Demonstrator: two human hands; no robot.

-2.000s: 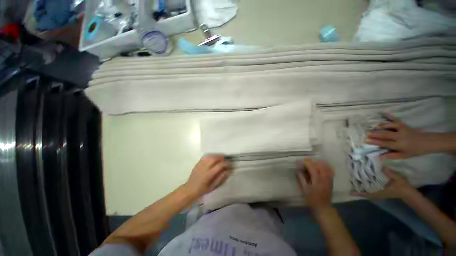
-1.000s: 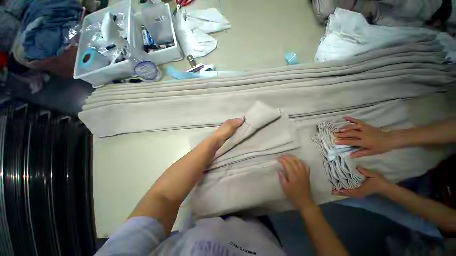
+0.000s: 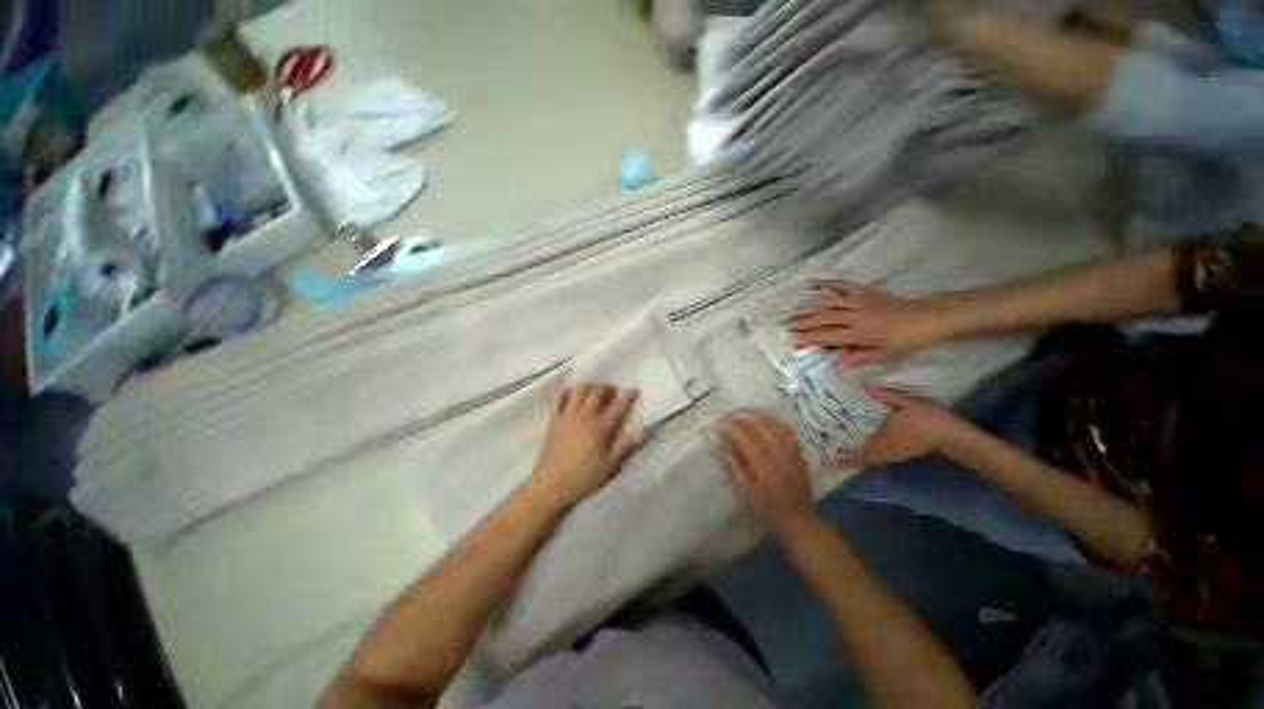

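Note:
Beige cut panels (image 3: 631,519) lie in layers in front of me, with a smaller folded piece (image 3: 641,363) on top. My left hand (image 3: 589,436) rests on the folded piece's near left part, fingers slightly apart. My right hand (image 3: 762,464) lies palm down on the panels right of the fold, fingers slightly apart. Another person's hands (image 3: 866,326) hold a gathered beige stack (image 3: 829,405) with a pale blue-white strip across it, just right of my right hand. Long stepped panels (image 3: 333,402) lie behind. The picture is slightly blurred.
White trays (image 3: 104,277) with small items stand at the left, near red-handled scissors (image 3: 302,69), white fabric pieces (image 3: 367,139), a metal clip (image 3: 372,252) and pale blue ribbon (image 3: 322,287). At the far right, another person's blurred arm (image 3: 1033,56) reaches over greyish fanned panels (image 3: 866,104). Black ribbed objects stand lower left.
My view has turned. The flap my left hand held raised now lies down under it. A further person's arm has appeared at the far right, where the far panel ends are bunched and blurred.

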